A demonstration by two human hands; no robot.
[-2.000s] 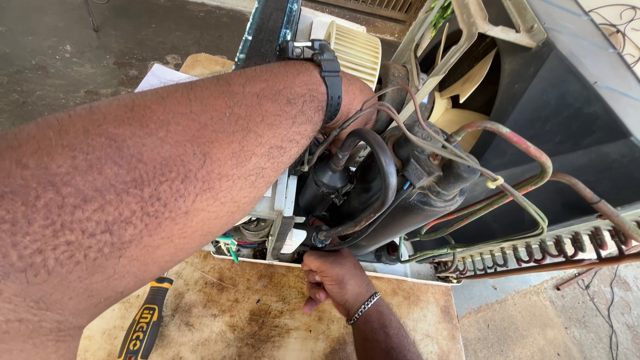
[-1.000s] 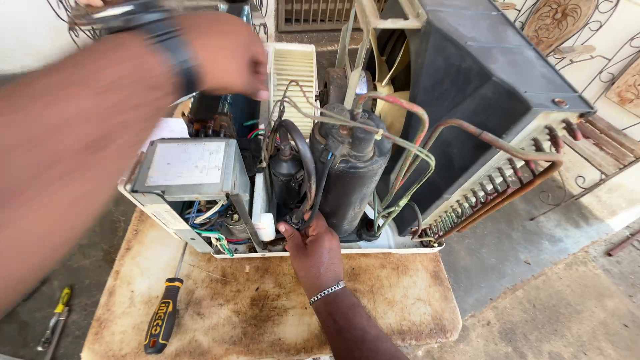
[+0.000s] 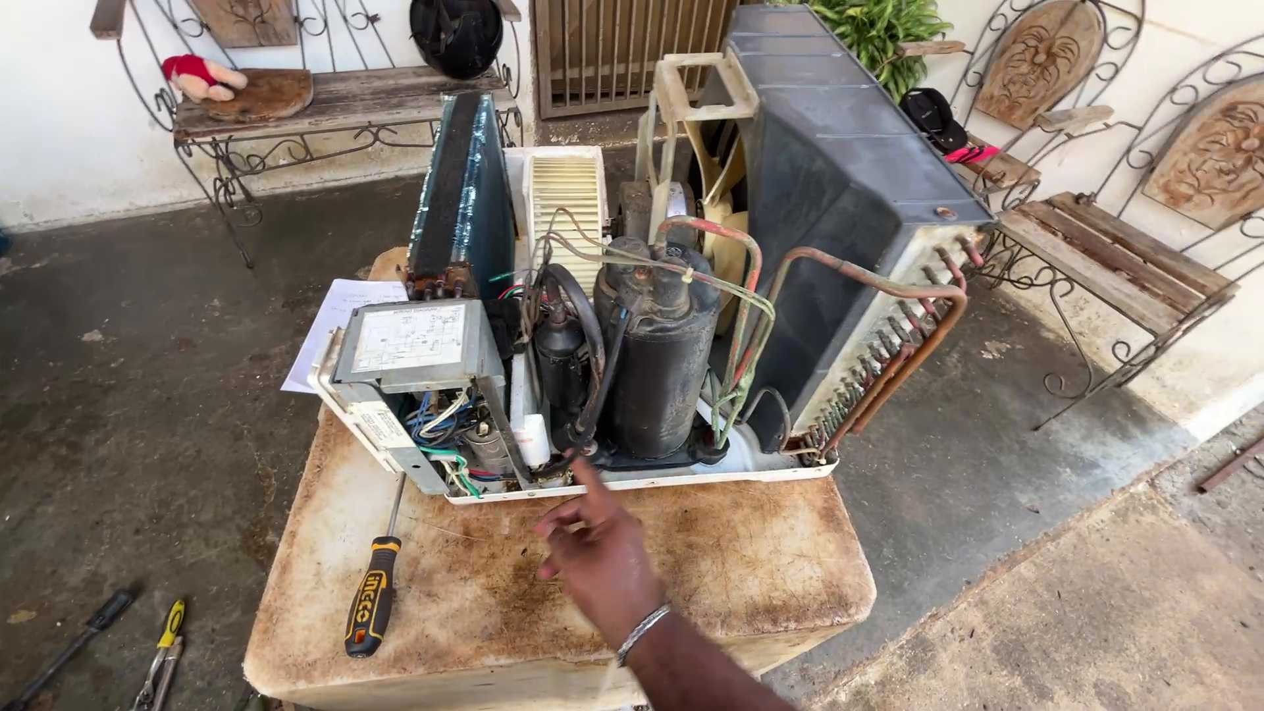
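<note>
My right hand (image 3: 602,563), with a chain bracelet at the wrist, reaches up from the bottom. Its index finger is extended at the front edge of the base pan (image 3: 681,481) of an opened window air conditioner, and nothing is held in it. Just beyond the fingertip stand a small black accumulator (image 3: 561,360) and the large black compressor (image 3: 660,365), with thin copper tubes (image 3: 755,316) and dark wires around them. Left of them is the metal control box (image 3: 420,346) with coloured wires inside. An Ingco screwdriver (image 3: 371,597) lies in front of it. My left hand is out of view.
The unit sits on a stained, worn tabletop (image 3: 494,612). A black condenser shroud (image 3: 820,188) stands at the right, its copper bends (image 3: 918,346) jutting out. Paper (image 3: 336,326) lies behind the control box. Pliers (image 3: 163,652) are on the floor at left; benches (image 3: 1116,267) stand behind.
My left arm, across the unit before, has left the view. My right hand has drawn back from the hoses beside the accumulator to the front edge. The view now takes in more of the surroundings.
</note>
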